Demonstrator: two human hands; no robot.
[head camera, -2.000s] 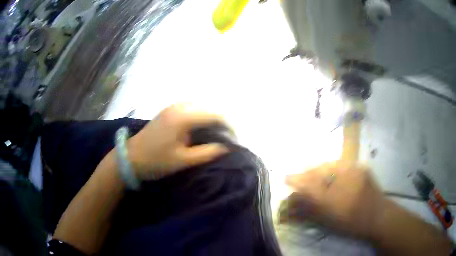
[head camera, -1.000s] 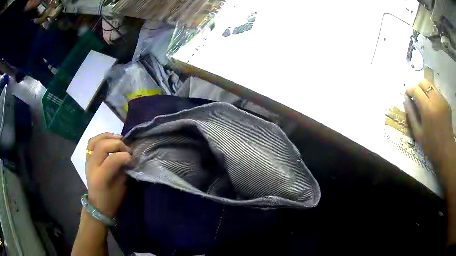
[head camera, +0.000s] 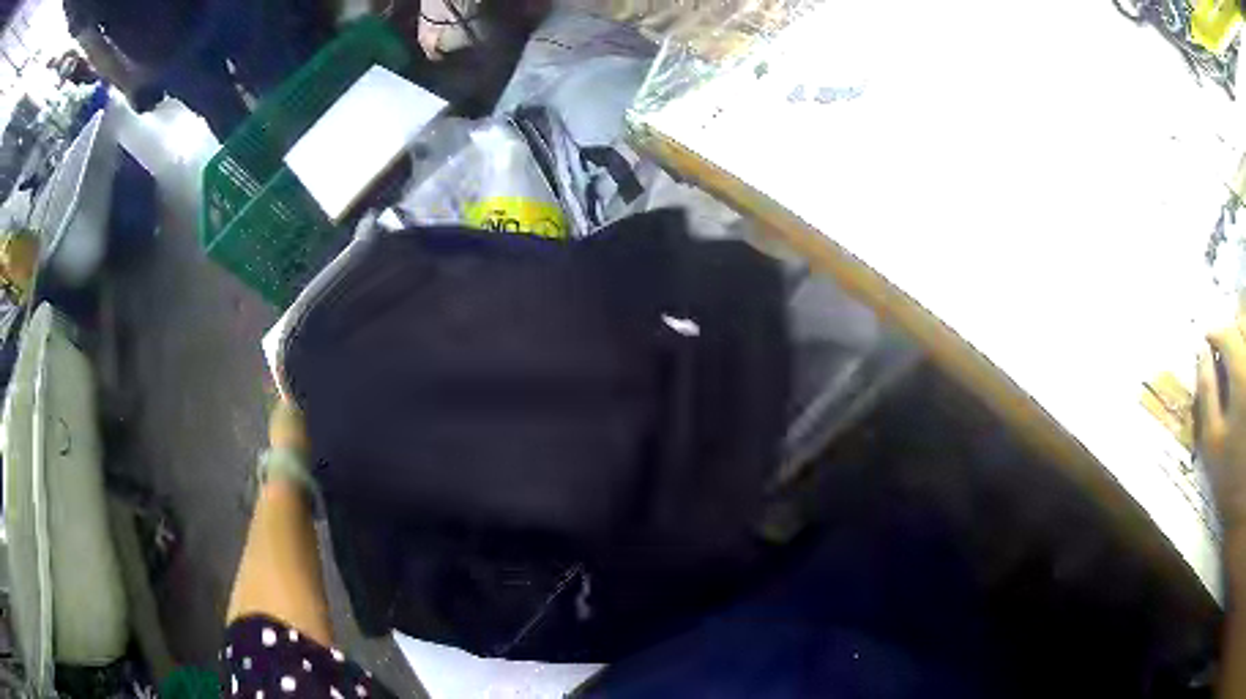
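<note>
A dark navy garment (head camera: 492, 382) spreads in front of me, with a small white patch on its upper right part. A pale edge shows along its upper left side. My left hand (head camera: 284, 426) is at the garment's left edge, blurred, its fingers mostly hidden by the cloth it holds. My right hand (head camera: 1220, 376) is at the right rim of the picture on the white table, cut off and blurred. Whether it holds anything cannot be told.
The white table (head camera: 957, 205) has a wooden edge beside the garment. A green crate (head camera: 253, 219) with a white card (head camera: 362, 137) stands at the upper left. A clear bag with a yellow patch (head camera: 513, 216) lies behind the garment. A long cream tub (head camera: 68, 492) is far left.
The garment's striped grey opening no longer shows; its dark outside faces me. My left hand has gone mostly behind the garment's edge. My right hand sits nearer the picture's right rim.
</note>
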